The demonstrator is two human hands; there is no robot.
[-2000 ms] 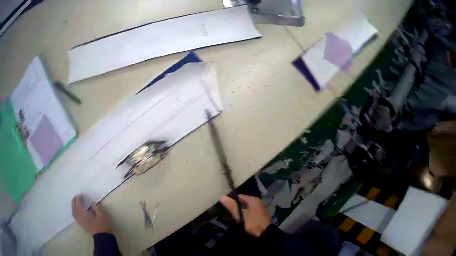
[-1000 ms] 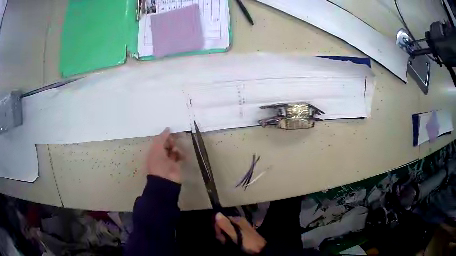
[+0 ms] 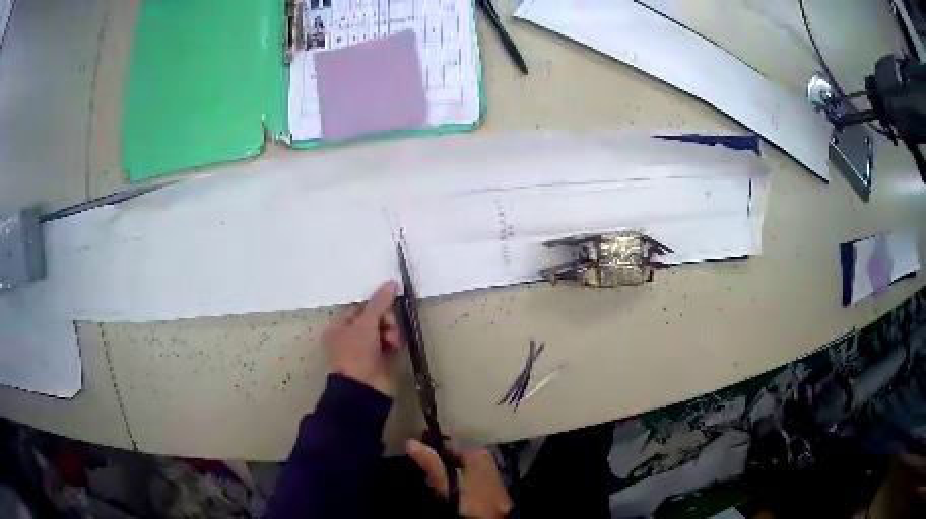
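The white paper marker (image 3: 254, 243) lies across the table on navy cloth (image 3: 711, 142), which shows at its upper right corner. My right hand (image 3: 465, 480) grips the tailor's shears (image 3: 418, 355) by the handles. The blades point away from me and reach over the marker's near edge, their tips on the paper. My left hand (image 3: 366, 335) rests beside the blades at the near edge, index finger extended onto the paper, holding nothing. The metal clamp weight (image 3: 619, 258) sits on the marker's right part.
Wrapped block weight (image 3: 20, 248) at the left end. Green clipboard folder (image 3: 198, 86) with lilac swatch (image 3: 373, 86) and a pen (image 3: 504, 36) behind. Cut strip (image 3: 701, 76), machine (image 3: 899, 96) and small cut piece (image 3: 865, 270) at right. Fabric offcuts (image 3: 524, 379) near the table's front edge.
The view swung left from the marker's right end, then shifted slightly. The shears moved from the right end to the marker's middle. My left hand is now close against the blades.
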